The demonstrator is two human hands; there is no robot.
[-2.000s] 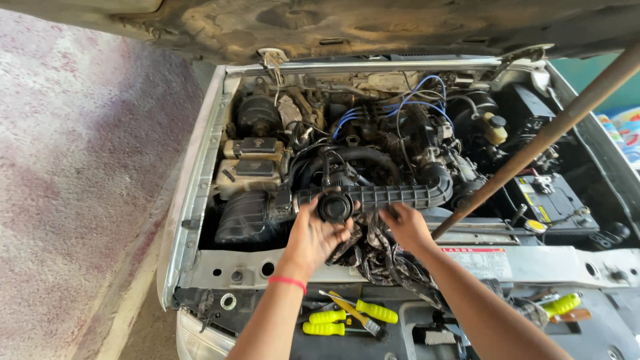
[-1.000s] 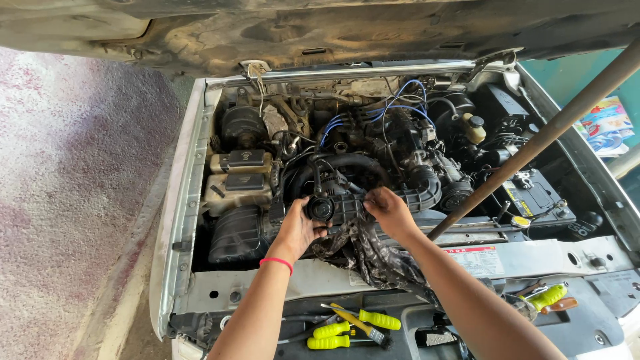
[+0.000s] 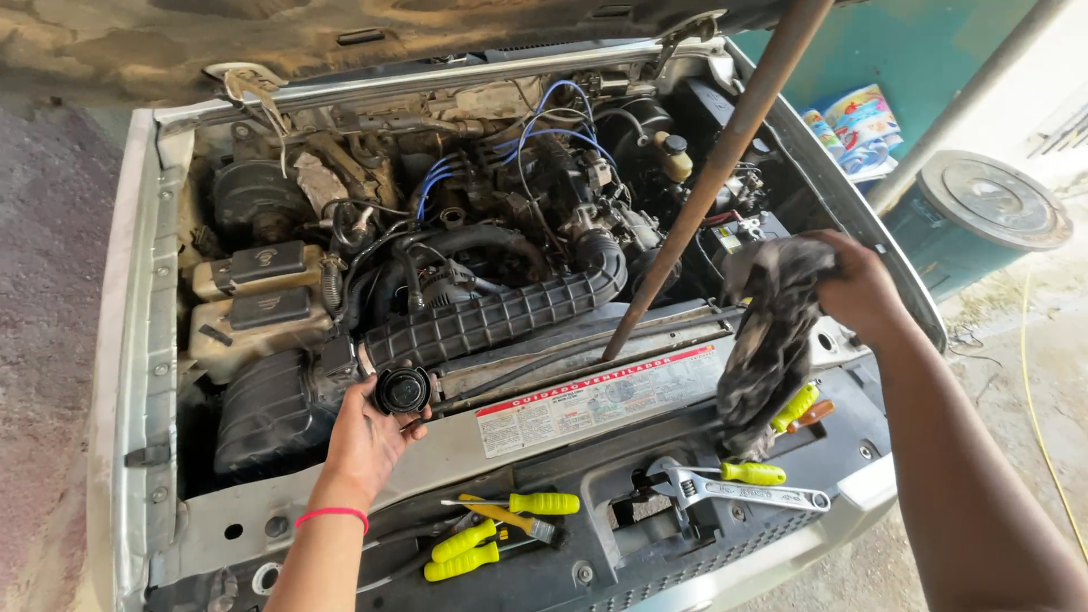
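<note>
My left hand (image 3: 378, 433) holds a round black cap (image 3: 402, 390), its ringed face turned up, just in front of the ribbed black air intake duct (image 3: 493, 316). Over at the right, my right hand (image 3: 858, 285) grips a dark, stained rag (image 3: 769, 340) that hangs down over the front panel near the battery. The black air filter housing (image 3: 272, 412) lies left of my left hand. Blue spark plug wires (image 3: 544, 127) arch over the engine at the back.
A rusty metal pole (image 3: 722, 170) slants across the engine bay under the raised hood (image 3: 153, 51). On the front panel lie yellow-handled screwdrivers (image 3: 544, 503), a brush (image 3: 531, 527) and an adjustable wrench (image 3: 748, 491). A lidded bin (image 3: 977, 212) stands right of the car.
My right hand has moved from the duct to the right and now lifts the rag, which lay bunched by the duct before. My left hand still holds the black cap.
</note>
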